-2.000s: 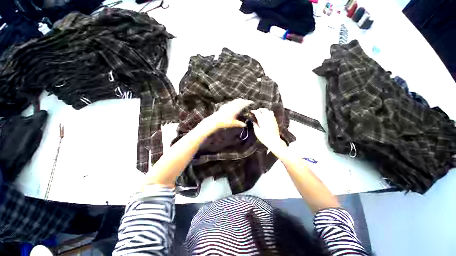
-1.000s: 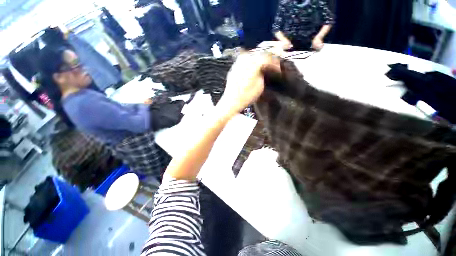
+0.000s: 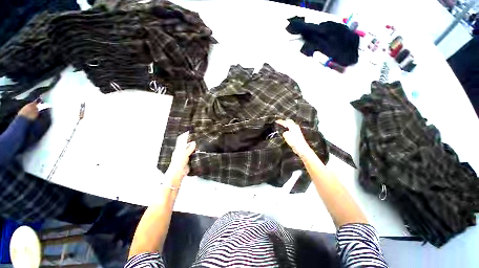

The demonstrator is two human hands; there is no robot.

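A dark plaid garment (image 3: 241, 165) lies in front of me, its lower opening spread so that plain dark lining (image 3: 236, 139) shows inside. My left hand (image 3: 182, 154) is at the garment's left edge and holds the cloth there. My right hand (image 3: 290, 132) grips the upper edge of the opening on the right, beside a small white loop (image 3: 272, 135). My fingertips are partly hidden; I cannot make out any tool. A long plaid strip (image 3: 341, 153) sticks out at the garment's right side.
A layered plaid pile (image 3: 121, 47) lies at the back left, another (image 3: 415, 152) at right. A dark cloth bundle (image 3: 336, 42), spools (image 3: 402, 55) and a thin cord (image 3: 67, 141) lie on the white table (image 3: 121, 157). Another person's hand (image 3: 29, 111) is at far left, a stool (image 3: 25, 248) below.
The view has swung back down from the left. The garment, lifted and stretched one second ago, now lies on the table with its opening spread. Both hands now show, set apart.
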